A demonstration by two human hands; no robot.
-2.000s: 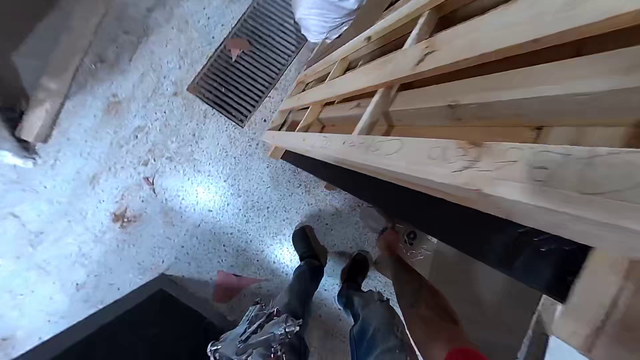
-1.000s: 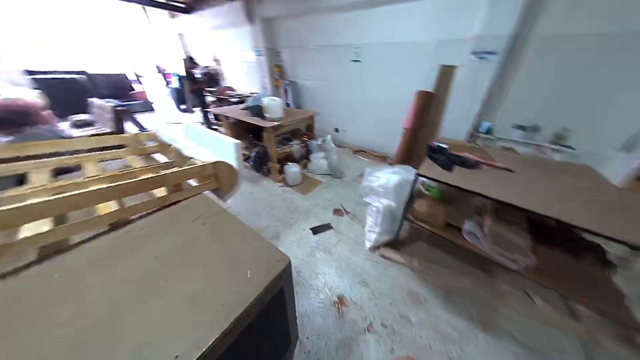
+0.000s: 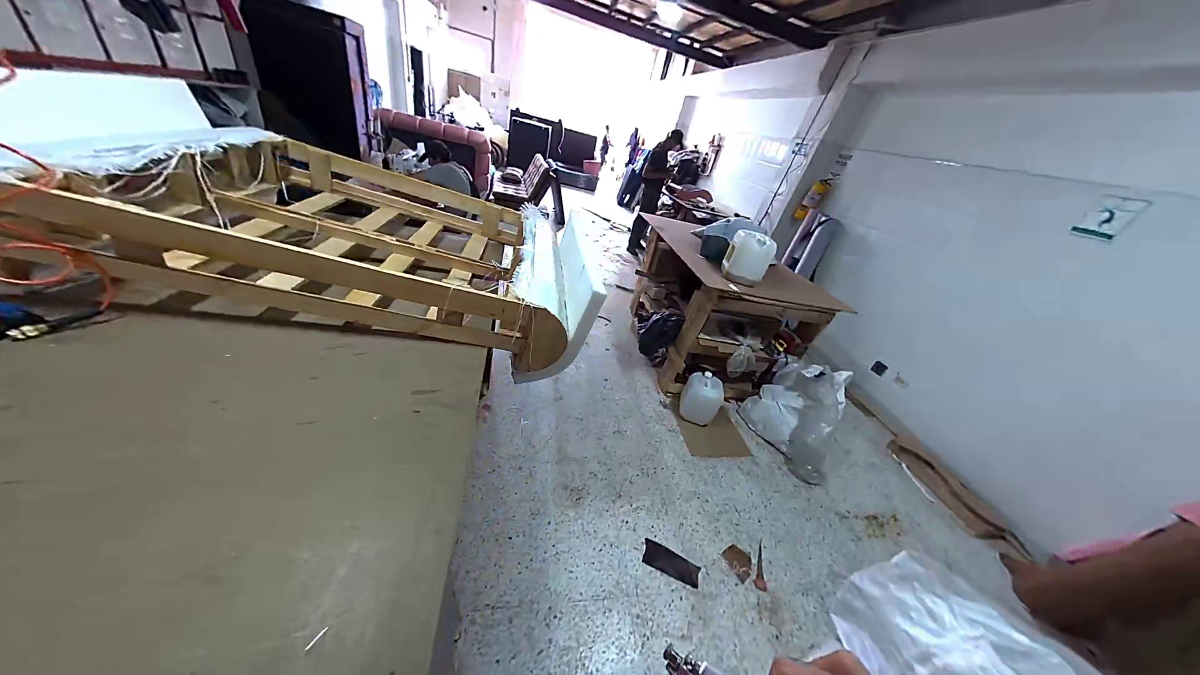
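At the bottom edge, a few fingers of what looks like my left hand [image 3: 820, 665] show. The metal tip of a tool [image 3: 686, 662] lies just left of them; whether the hand grips it is cut off. At the lower right, what seems to be my right hand and forearm [image 3: 1092, 581] reaches in from the right edge beside pink material [image 3: 1116, 544]. Its fingers are not clear. A white plastic bag [image 3: 937, 619] lies between the two. To the left, a slatted wooden furniture frame [image 3: 375, 262] with white padding [image 3: 577, 281] stands beyond a large flat brown surface [image 3: 234, 487].
A wooden workbench [image 3: 797, 292] holds a white plastic jug [image 3: 748, 256]; another jug [image 3: 701, 398] and plastic bags [image 3: 787, 412] stand by it. Scraps [image 3: 671, 562] litter the speckled floor. A person [image 3: 653, 183] stands farther back. An orange hose [image 3: 70, 253] hangs at left.
The view has swung up from the floor and my feet to the room. The workbench and wooden frame's padded end now appear larger than one second ago, beyond the frame size difference.
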